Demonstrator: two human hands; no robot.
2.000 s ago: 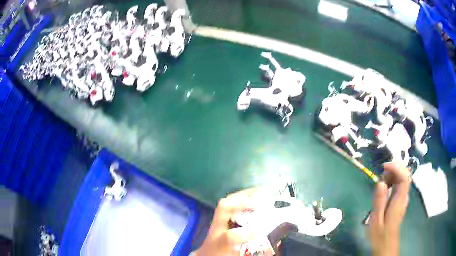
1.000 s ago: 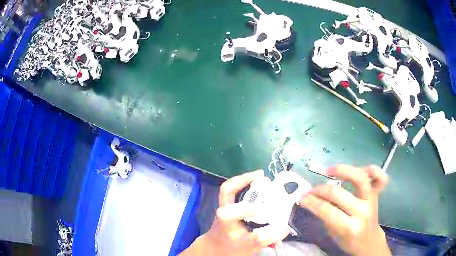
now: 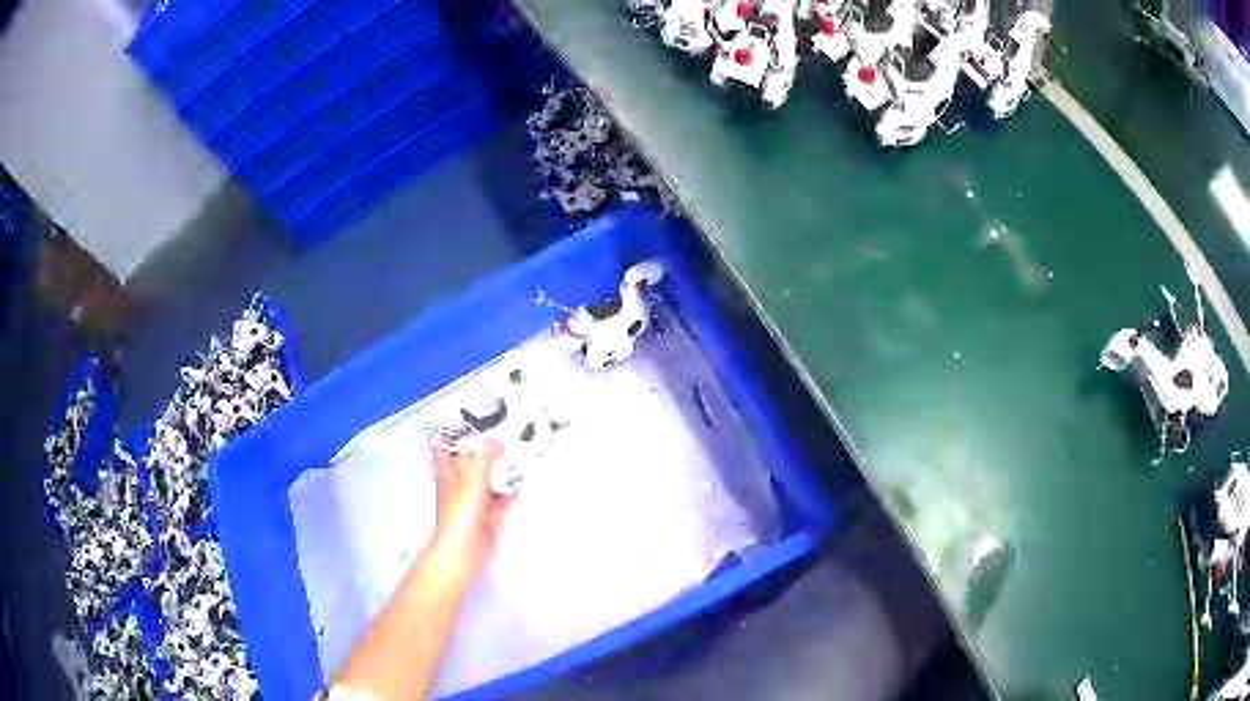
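My left hand (image 3: 470, 510) reaches into the blue plastic crate (image 3: 241, 527) and holds a white toy motorcycle body (image 3: 532, 445) low over the white liner (image 3: 617, 527). The body's outline blends with the bright liner, so whether it touches the liner is hard to tell. Another body (image 3: 610, 329) with dark patches and a small red spot sits in the crate's upper corner. My right hand is out of the picture.
Several bodies (image 3: 918, 89) stand in a group on the green bench (image 3: 850, 260), with a single body (image 3: 1179, 377) and a thin rod (image 3: 1190, 603) at the right. Crates of bodies (image 3: 192, 479) lie at the left, below stacked blue crates (image 3: 329, 110).
The view has swung left onto the crate. My left hand has moved from above the bench edge into the crate with the body. My right hand has left the picture.
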